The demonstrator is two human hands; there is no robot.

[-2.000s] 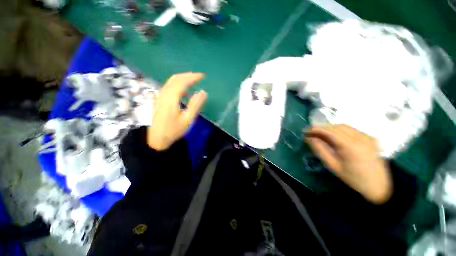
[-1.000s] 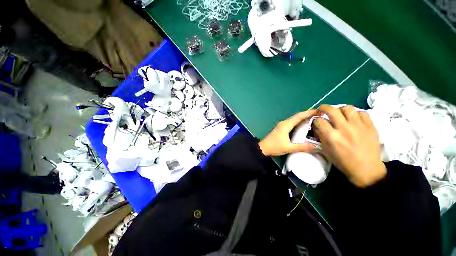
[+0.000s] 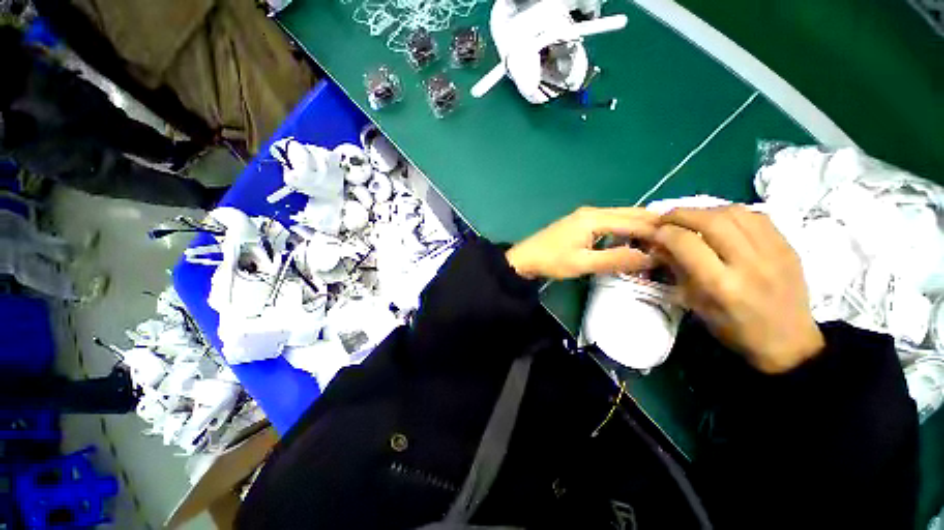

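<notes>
A white camera housing (image 3: 629, 329) lies on the green bench at its near edge, its rounded end towards me. Both hands are on its upper part, over the opening. My left hand (image 3: 582, 244) comes from the left, with thumb and fingers at the opening. My right hand (image 3: 737, 271) covers the opening from the right, with bent fingers meeting the left fingertips. What the fingertips touch inside is hidden. Thin yellow wires (image 3: 611, 407) hang below the housing's rounded end.
A clear bag of white parts (image 3: 859, 248) lies right. Several spare camera modules (image 3: 442, 93), tangled translucent loops (image 3: 414, 19) and another white housing with antennas (image 3: 538, 52) lie farther up the bench. A blue bin (image 3: 271, 388) of white housings stands left. A person's dark sleeve (image 3: 124, 171) shows upper left.
Two seconds ago both hands were apart and off the housing; one second ago they were on it. Since then my left hand has moved up and flattened over the opening.
</notes>
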